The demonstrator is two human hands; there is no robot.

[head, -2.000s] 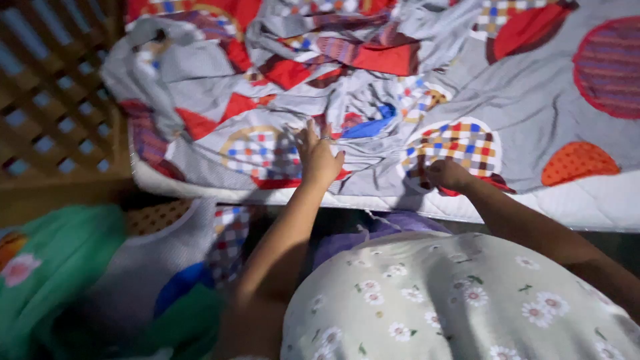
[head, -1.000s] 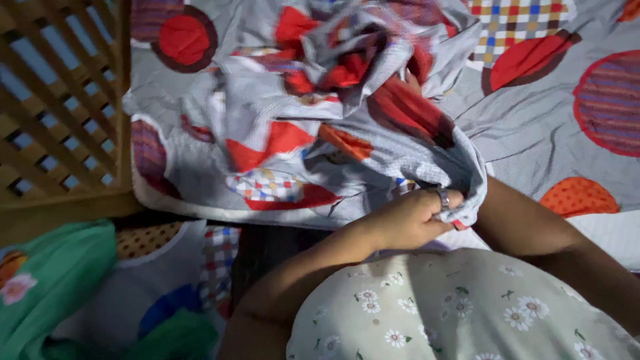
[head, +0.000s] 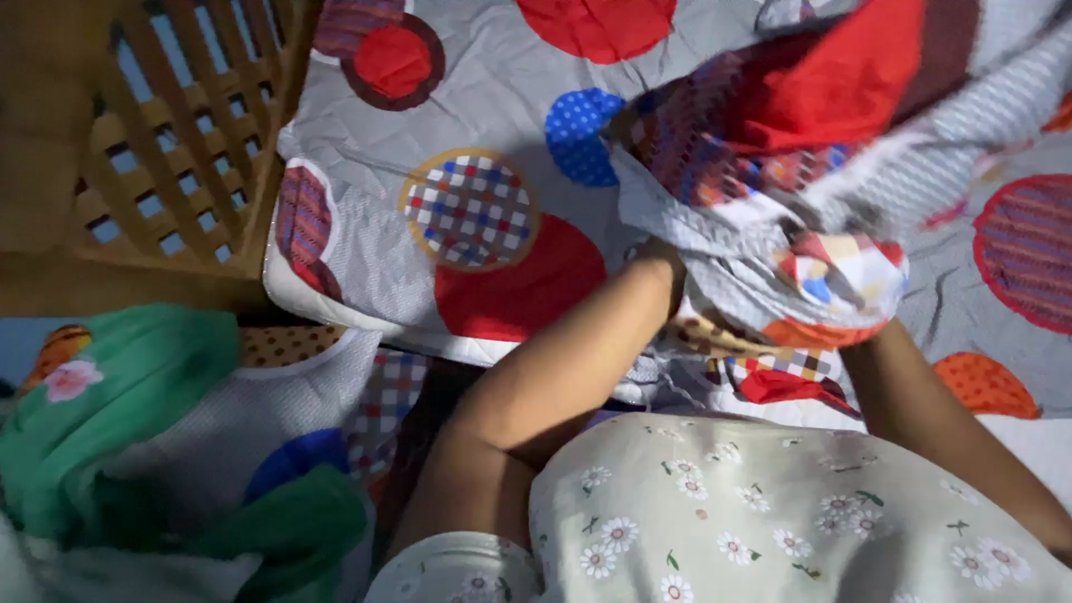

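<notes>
A bundle of grey patterned cloth [head: 754,226] with red, striped and checked patches is gathered up in front of my torso, over a matching grey sheet [head: 360,138] on a mattress. My left forearm reaches up to the bundle's left side, where a little of my left hand [head: 657,251] shows at the wrist; its fingers are hidden behind the cloth. My right forearm runs up under the bundle's lower right side, and the cloth hides my right hand fully.
A wooden lattice panel [head: 180,167] stands at the mattress's upper left. Below it, green cloth [head: 159,377] with a pink flower lies on more patterned grey fabric [head: 218,444]. The mattress's white edge [head: 402,339] runs beside a dark gap. My floral top [head: 737,511] fills the bottom.
The crumpled cloth, spread across the left of the mattress earlier, is now bunched toward the right, baring the circle-patterned sheet. My hands, visible before, are now mostly covered by it.
</notes>
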